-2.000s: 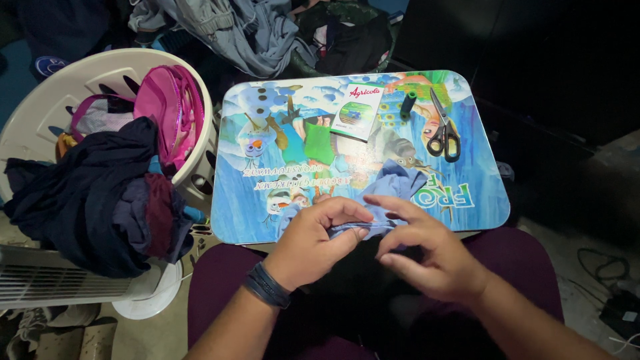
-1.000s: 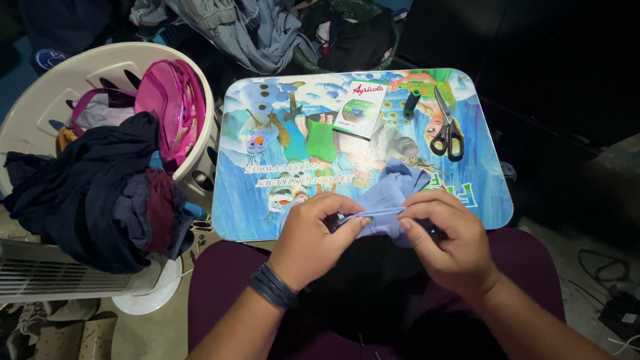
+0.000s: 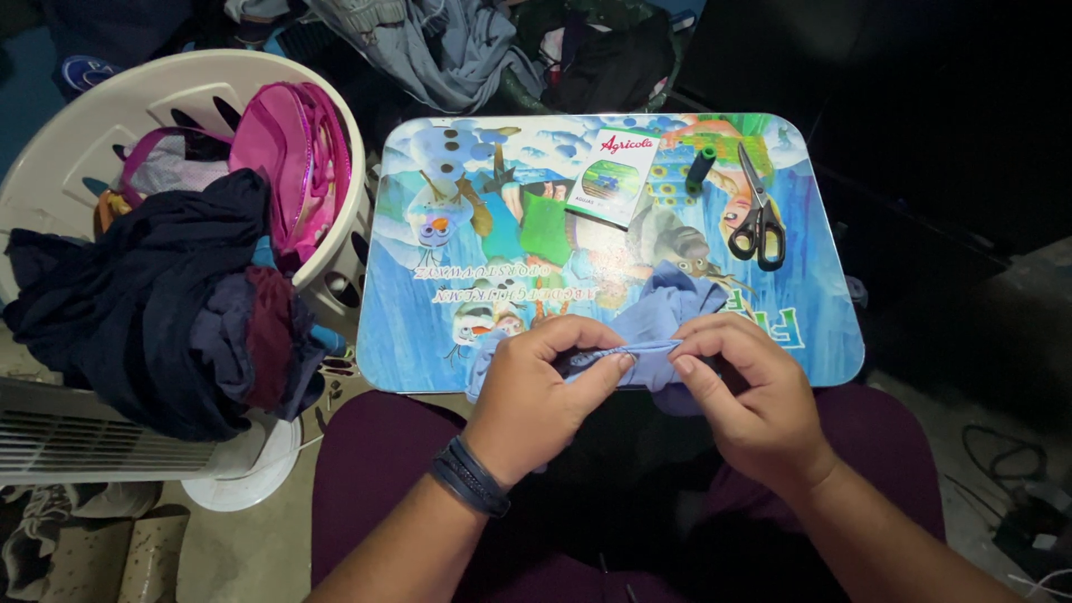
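Observation:
My left hand pinches a folded edge of a light blue cloth between thumb and forefinger. Opposite it, my right hand grips the same fold, a short gap away. The cloth lies partly on the near edge of a lap table printed with cartoon figures. Whether a needle is in my fingers I cannot tell. Beyond the cloth lie a white and green packet, a dark green thread spool and black-handled scissors with their blades pointing away.
At the left stands a cream plastic basket heaped with dark clothes and a pink bag. A white fan and shoes are below it. More clothes lie behind the table, and cables lie on the floor at right.
Two seconds ago my right hand was apart from the fold with fingers spread; now it pinches the cloth. The fold is now stretched between both hands.

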